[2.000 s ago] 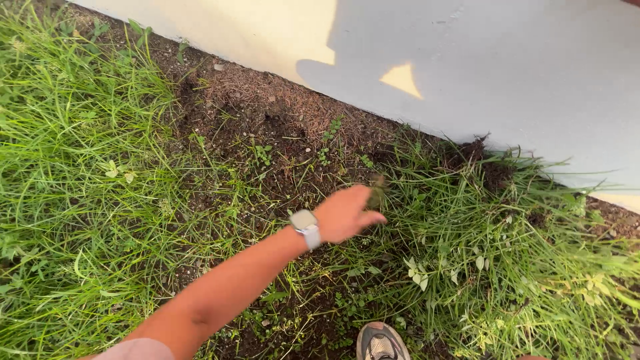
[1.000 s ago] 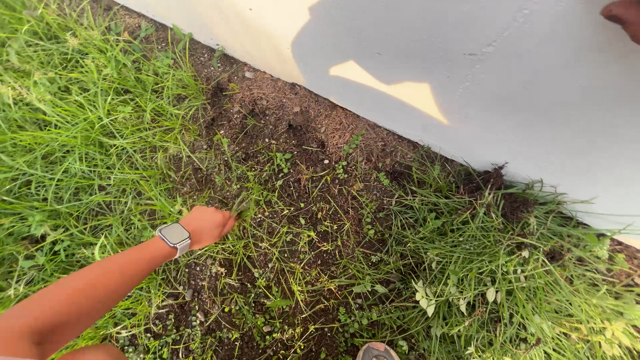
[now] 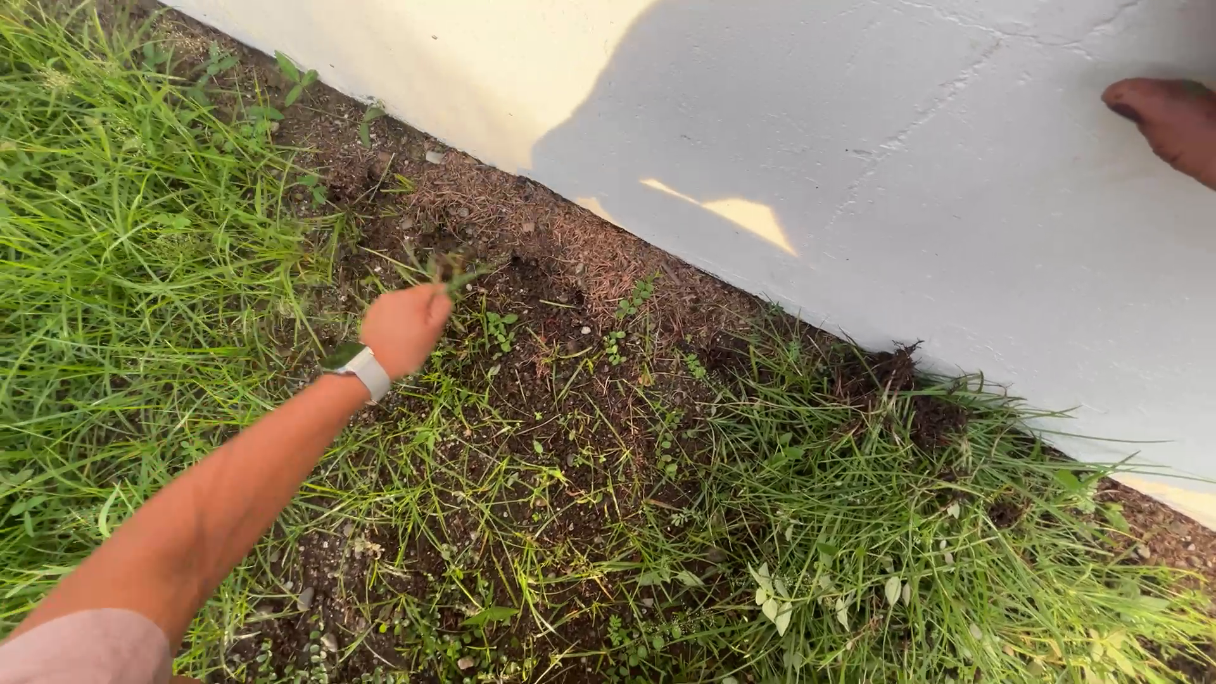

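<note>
My left hand (image 3: 407,328), with a light-banded watch (image 3: 366,372) on the wrist, is closed on a small tuft of grass (image 3: 461,277). Its fingers are slightly blurred above dark soil (image 3: 532,408) dotted with small weeds. Of my right hand (image 3: 1167,123), only soil-stained fingers show at the upper right edge, in front of the pale wall. The rest of it is out of frame, so whether it holds anything does not show. A heap of pulled grass (image 3: 855,494) with earthy roots (image 3: 879,375) lies against the wall's foot.
A painted wall (image 3: 902,190) with fine cracks runs diagonally across the top and right. Tall grass (image 3: 123,285) grows thickly on the left. Along the wall's base is a strip of soil with dry brown debris (image 3: 608,261) and small stones.
My left hand went from beside the grass heap to the lower left, then up toward the wall's base. My right hand's fingers now show more at the upper right.
</note>
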